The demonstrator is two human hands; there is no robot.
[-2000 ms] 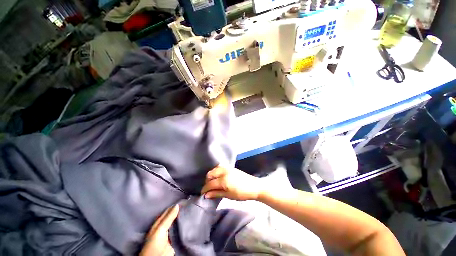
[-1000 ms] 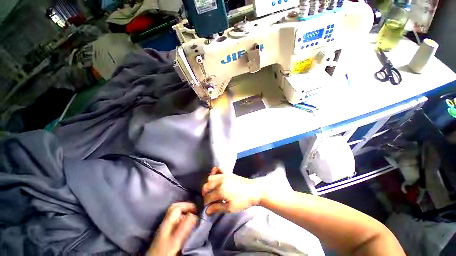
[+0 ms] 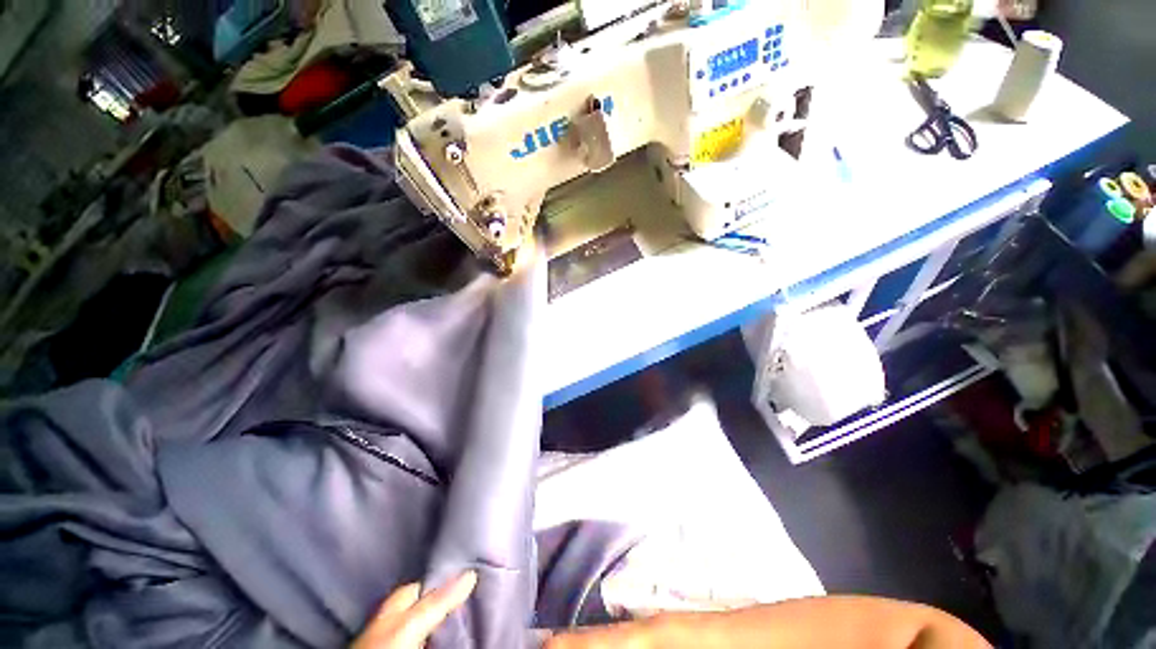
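Note:
Grey-purple cloth [image 3: 380, 355] lies in a large heap on the left and over my lap. A flat folded band [image 3: 492, 431] of it runs from under the needle end of the white sewing machine [image 3: 609, 114] down towards me. My left hand [image 3: 418, 615] is at the bottom edge, partly cut off, fingers lying on the band. My right hand [image 3: 571, 640] is almost wholly cut off by the bottom edge; only a sliver by the band and the forearm show, so its grip is hidden. A dark seam line crosses the cloth.
On the white table [image 3: 875, 190] lie black scissors [image 3: 941, 133], a white thread cone [image 3: 1027, 76] and a bottle of yellow liquid [image 3: 938, 38]. A teal device [image 3: 450, 44] stands behind the machine head. A white frame and rounded white part hang under the table. Coloured spools [image 3: 1116, 203] are at far right.
My right hand has moved down to the bottom edge, and the band now lies straight and long from the needle. My left hand has moved lower. The machine sits further left in view.

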